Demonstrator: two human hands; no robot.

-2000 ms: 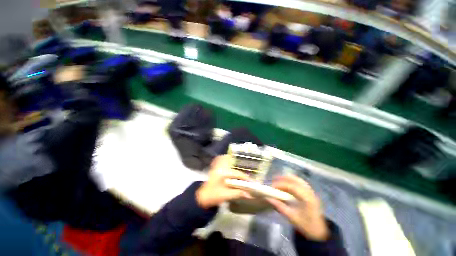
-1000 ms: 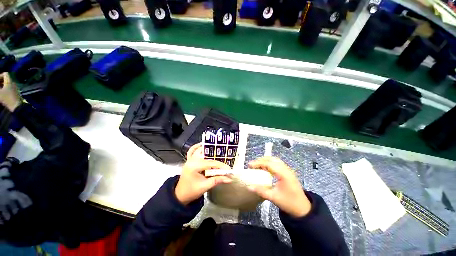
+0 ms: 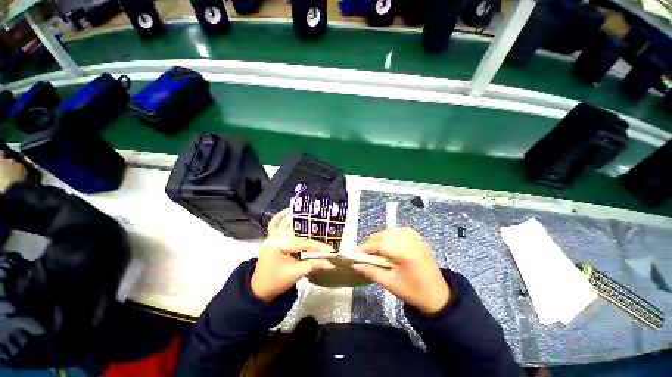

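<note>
My left hand (image 3: 284, 258) and my right hand (image 3: 409, 265) both hold a label sheet (image 3: 318, 219) at its folded lower edge, above the bench. The sheet shows rows of dark printed squares with a white margin on the right. Its underside looks tan. A black bag (image 3: 301, 180) lies just behind the sheet, partly hidden by it. Another black bag (image 3: 219, 180) with a carry handle stands to its left. Whether a single label is between my fingers cannot be told.
White paper (image 3: 549, 272) and a patterned strip (image 3: 626, 296) lie on grey plastic (image 3: 457, 294) at right. Behind the bench runs a green conveyor belt (image 3: 331, 136) with black-and-blue bags (image 3: 171, 96) at left and a black bag (image 3: 575, 143) at right. A person's dark sleeve (image 3: 66, 235) is at left.
The view has steadied since the blurred earliest frame. Since one second ago my hands have shifted slightly and the sheet's folded edge is lower and flatter. Both hands still hold the sheet.
</note>
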